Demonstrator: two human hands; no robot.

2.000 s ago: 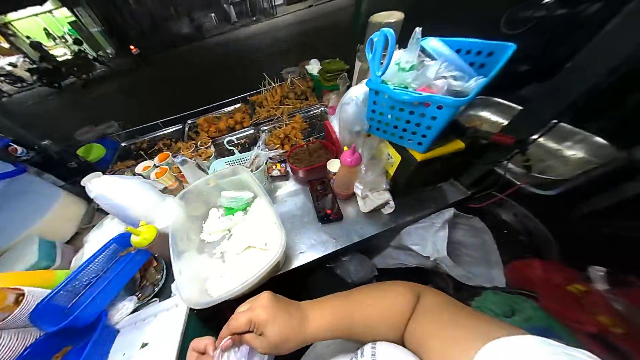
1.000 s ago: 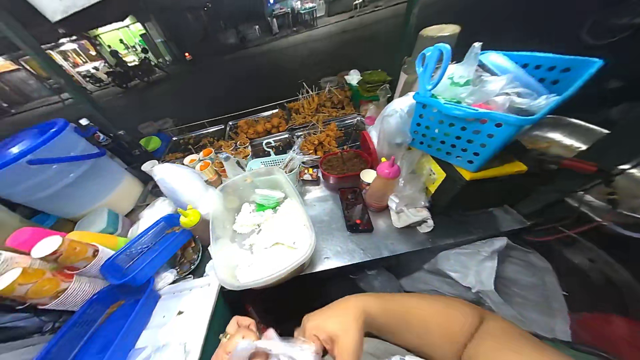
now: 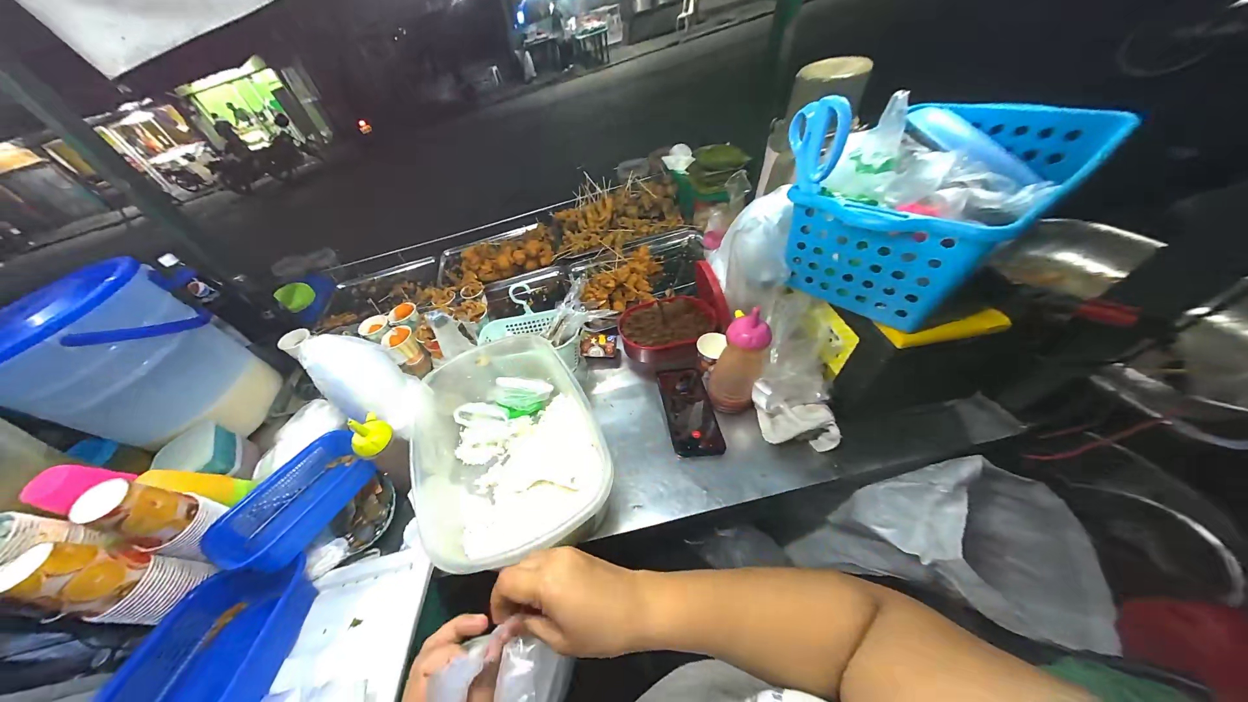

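Low in the view, my right hand (image 3: 575,602) pinches the top edge of a clear plastic bag (image 3: 526,669). My left hand (image 3: 448,651) is around the same bag at its left side, partly cut off by the lower edge of the frame. Just beyond both hands stands a translucent plastic tub (image 3: 439,522) with white rice (image 3: 546,478) and a green-and-white item in it. Right of the tub, a phone (image 3: 691,411) lies on the metal counter (image 3: 634,478), beside a squeeze bottle with a pink cap (image 3: 738,361).
Trays of fried food (image 3: 624,280) line the counter's far side, near a red bowl of brown food (image 3: 668,324). A blue basket of plastic bags (image 3: 877,258) stands at right. Blue trays (image 3: 283,502), stacked paper cups (image 3: 166,585) and a large lidded bucket (image 3: 136,361) are at left.
The view has swung left, showing more of the bucket and cups. More of the plastic bag and my left hand shows than two seconds ago.
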